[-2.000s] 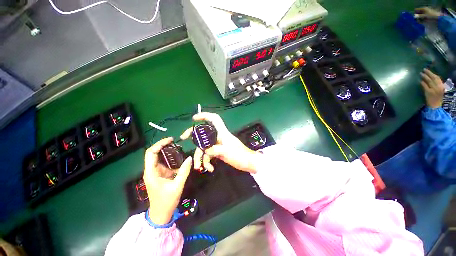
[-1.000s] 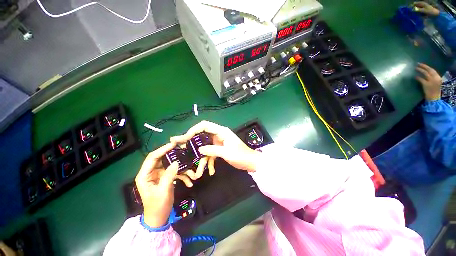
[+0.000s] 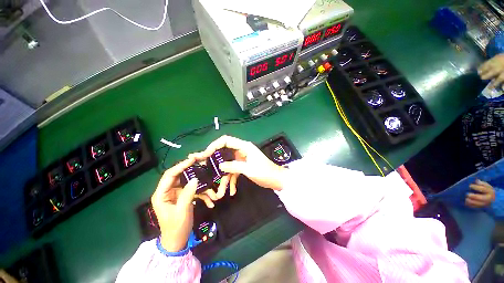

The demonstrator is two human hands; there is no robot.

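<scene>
My left hand [image 3: 174, 202], with a blue wristband, holds a dark display unit [image 3: 196, 178] with pale marks on its face. My right hand [image 3: 243, 157] holds a second display unit [image 3: 219, 160] beside it. The two units are close together, partly covered by my fingers and thumbs; whether they touch I cannot tell. Both hands are above the front foam tray [image 3: 243, 213]. That tray has a lit unit at its upper right, one near my left wrist and one partly hidden behind my left hand.
A foam tray of lit units [image 3: 83, 168] lies left, another [image 3: 381, 94] right. Power supplies [image 3: 243, 55] stand behind, with black leads [image 3: 193, 131] and yellow leads [image 3: 348, 124]. A red bin [image 3: 411, 185] is by my right sleeve. Another person's hands [image 3: 492, 72] show far right.
My hands have brought the two units together from their wider spacing two seconds ago, and have barely moved in the last second. The person at the far right has shifted position.
</scene>
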